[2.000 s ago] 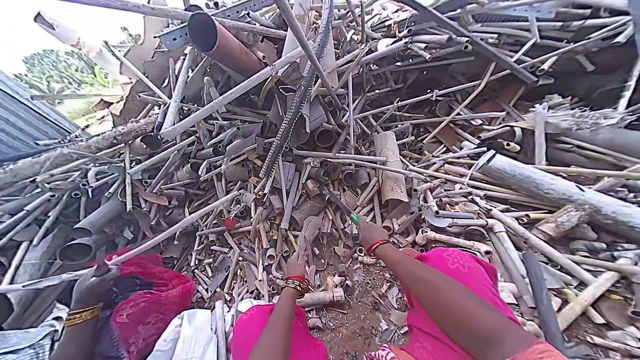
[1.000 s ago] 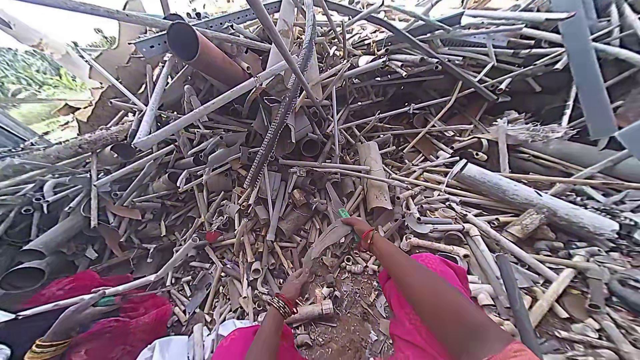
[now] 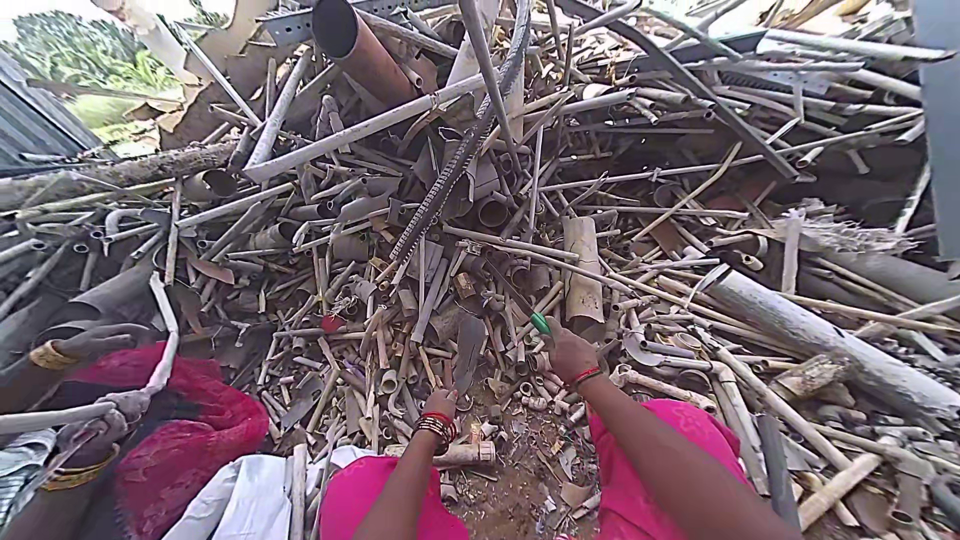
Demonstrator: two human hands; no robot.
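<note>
My left hand (image 3: 441, 405), with bangles at the wrist, grips the lower end of a flat grey scrap piece (image 3: 469, 349), which stands up over the small pipe bits. To its right, my right hand (image 3: 571, 352) is closed around the green handle (image 3: 540, 323) of a tool. A thin dark blade seems to run from the handle up and left into the scrap; its exact kind cannot be told. A short, wide pale pipe (image 3: 583, 270) lies just beyond my right hand. Below my left hand lies a pale pipe fitting (image 3: 469, 453).
A big heap of scrap pipes rises ahead, with a brown pipe (image 3: 364, 56) and a dark ribbed strip (image 3: 450, 172). A thick grey pipe (image 3: 832, 337) lies at right. At left, another person's hands (image 3: 97, 427) hold a bent pale pipe (image 3: 163, 337), beside a white sack (image 3: 240, 495).
My right hand has drawn back a little from the flat scrap piece, and the green handle shows more. The other person's bent pipe now stands more upright.
</note>
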